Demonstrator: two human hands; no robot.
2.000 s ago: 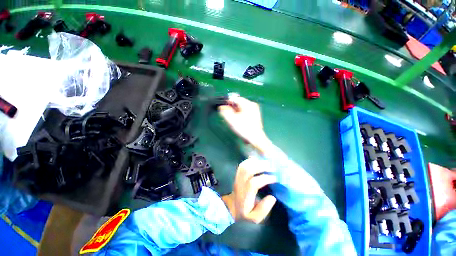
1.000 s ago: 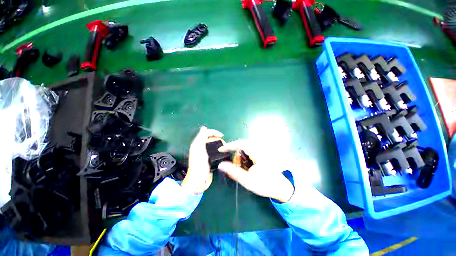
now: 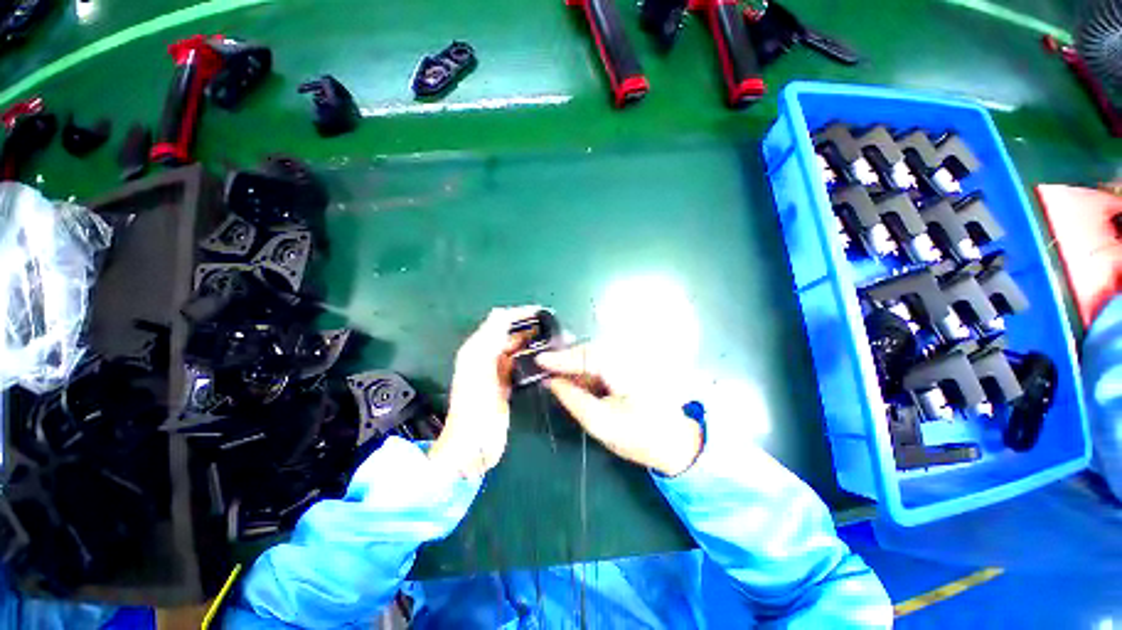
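A small black plastic part (image 3: 532, 330) is held between both hands above the green work surface, near the middle of the view. My left hand (image 3: 482, 382) grips it from the left, with the fingers around its far side. My right hand (image 3: 615, 412) is against its right and near side, with the fingertips touching it. The right fingers are blurred, and whether they also hold a tool or a small piece cannot be seen. The hands hide much of the part's shape.
A black tray (image 3: 185, 283) and a dark pile of mouldings (image 3: 265, 345) are at left, with a clear plastic bag (image 3: 47, 277). A blue crate (image 3: 806, 295) with rows of black parts is at right. Red-and-black tool bodies (image 3: 612, 49) lie beyond.
My hands came together from apart and now hold the black part in mid-view. In the last second the part has been turned, with its hollow side showing. The view has shifted.
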